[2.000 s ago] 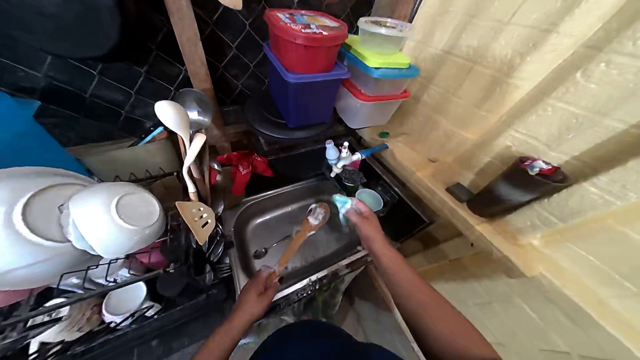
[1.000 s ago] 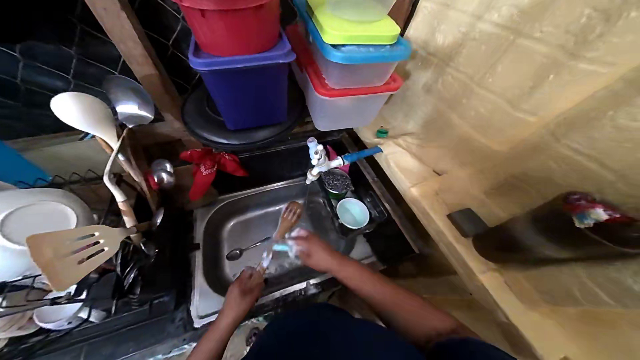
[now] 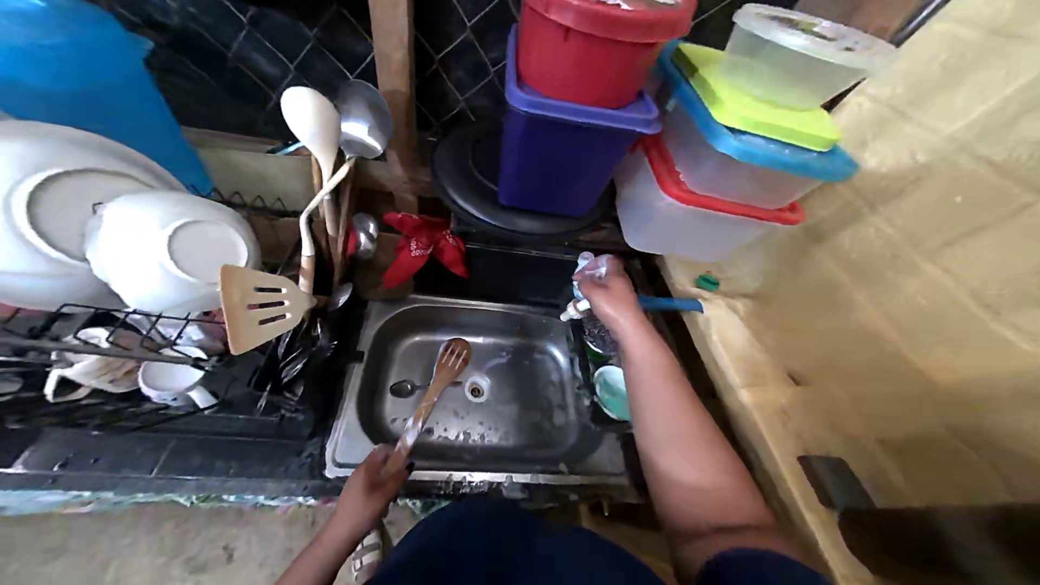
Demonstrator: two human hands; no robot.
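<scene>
My left hand is shut on the handle of a slotted wooden spoon, whose head hangs over the stainless steel sink. Whitish streaks, perhaps suds, show on the handle. A metal spoon lies in the basin beside the drain, partly behind the wooden one. At the sink's back right corner my right hand is on top of the white tap; its fingers partly hide the knob, so its exact grip is unclear. Below that hand sits a light green bowl.
A black wire dish rack with white bowls stands at the left. Upright utensils, including a slotted turner, rise beside the sink. Behind are a red cloth and stacked plastic containers. A pale wall bounds the right side.
My right hand was at the wooden spoon with a pale blue-green thing one second ago; it has moved up and right to the tap. My left hand still holds the spoon.
</scene>
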